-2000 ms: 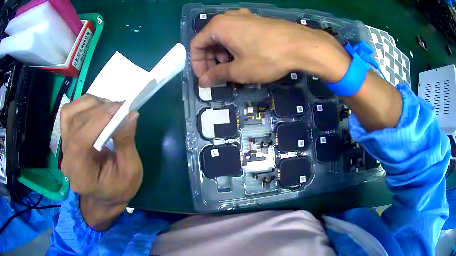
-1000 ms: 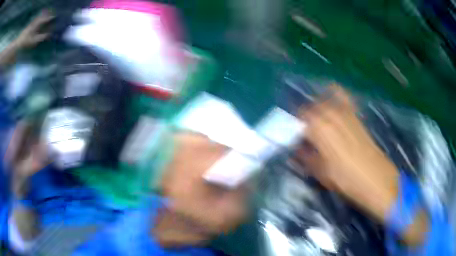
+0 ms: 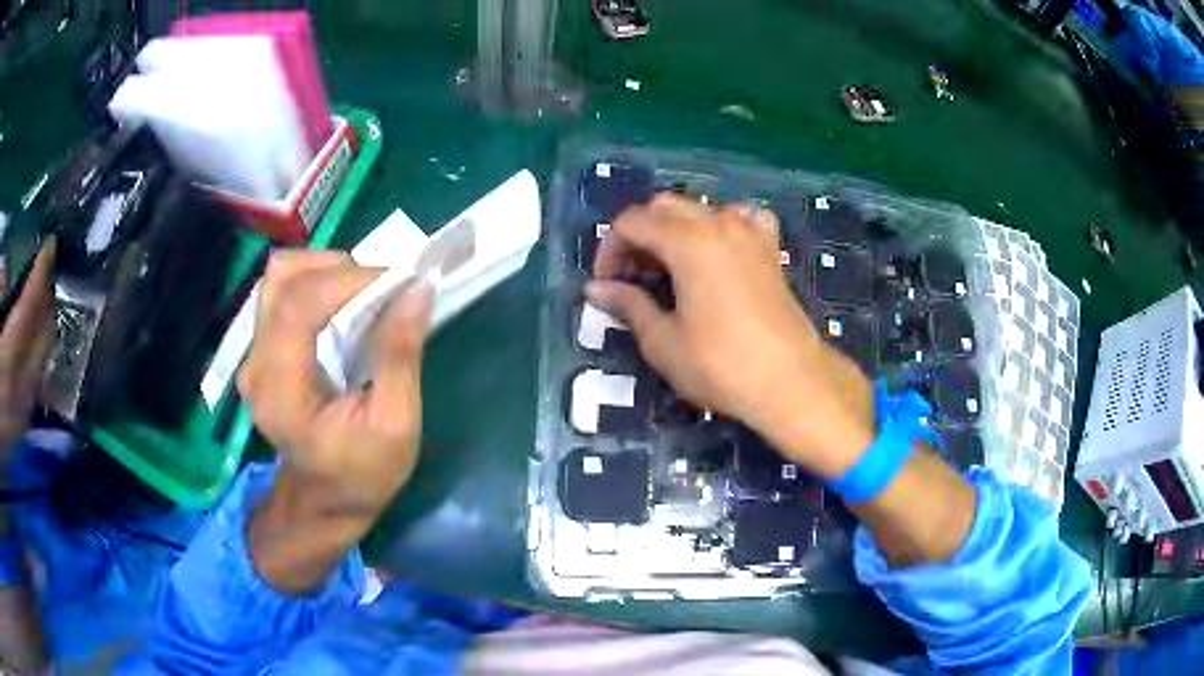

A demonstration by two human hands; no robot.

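My left hand (image 3: 341, 396) holds a folded white release liner (image 3: 482, 244) between thumb and fingers, left of the tray. My right hand (image 3: 713, 310), with a blue wrist band (image 3: 887, 446), is over the upper left part of the clear blister tray (image 3: 544, 495). Its thumb and fingertips are at a dark module in the left column; whether they grip anything is hidden. A pale L-shaped pad (image 3: 602, 391) sits on the module below, and part of another pale pad (image 3: 597, 325) shows beside my thumb. A dark module (image 3: 607, 486) with a small white label lies lower.
A white sheet with grey L shapes (image 3: 1030, 330) lies right of the tray. A white power supply (image 3: 1146, 396) stands far right. A green bin (image 3: 198, 482) and a pink and white packet (image 3: 244, 106) are left. Another person's hand (image 3: 24, 343) shows at the left edge. A metal post (image 3: 518, 53) stands behind.
The view swung left and back, with blur between. Compared with the first frame, the tray sits lower in view and the post shows. My left hand still holds the liner; my right is over the left column.
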